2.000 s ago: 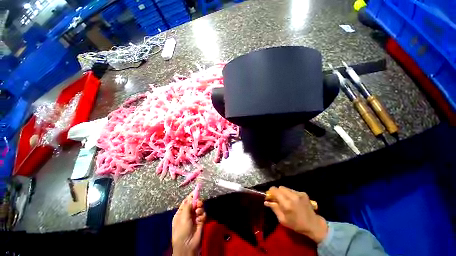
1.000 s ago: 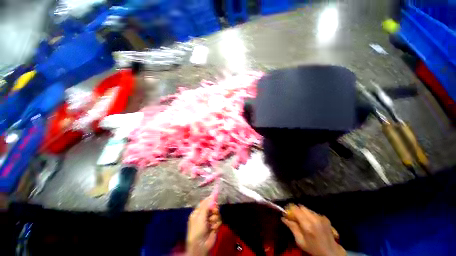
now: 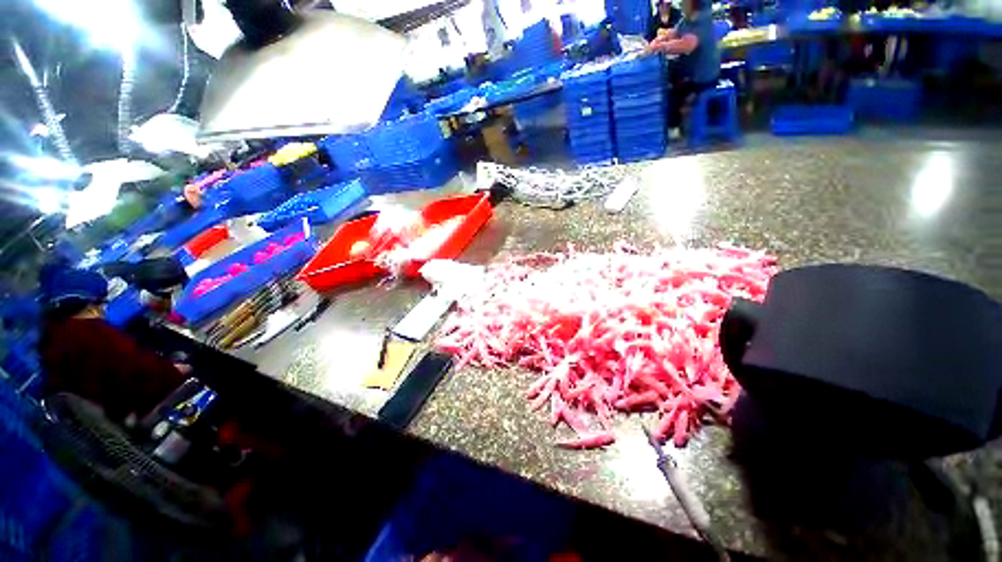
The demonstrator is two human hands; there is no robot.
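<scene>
A loose heap of pink moulded parts [image 3: 615, 318] lies on the speckled grey bench [image 3: 505, 434]. One pink part [image 3: 586, 441] lies apart at the heap's front edge. The iron-type tool [image 3: 683, 492] shows its thin dark tip and whitish sleeve over the bench, tip toward the heap; its handle is cut off by the bottom edge. My right hand is not in view. A small skin-coloured patch shows at the bottom edge, too cut off to tell what it is, so my left hand cannot be made out.
The black fan [image 3: 879, 357] stands right of the heap. A black phone [image 3: 415, 390], cardboard piece [image 3: 390, 364] and pale box [image 3: 423, 315] lie left. Behind are red trays [image 3: 456, 234] and a tangled white cable [image 3: 555, 184]. A person [image 3: 99, 351] sits at left; another [image 3: 692, 55] stands behind.
The view has swung left and up, so the bench items sit further right. Both hands and the held pink part have left clear view; the spare irons are out of the picture.
</scene>
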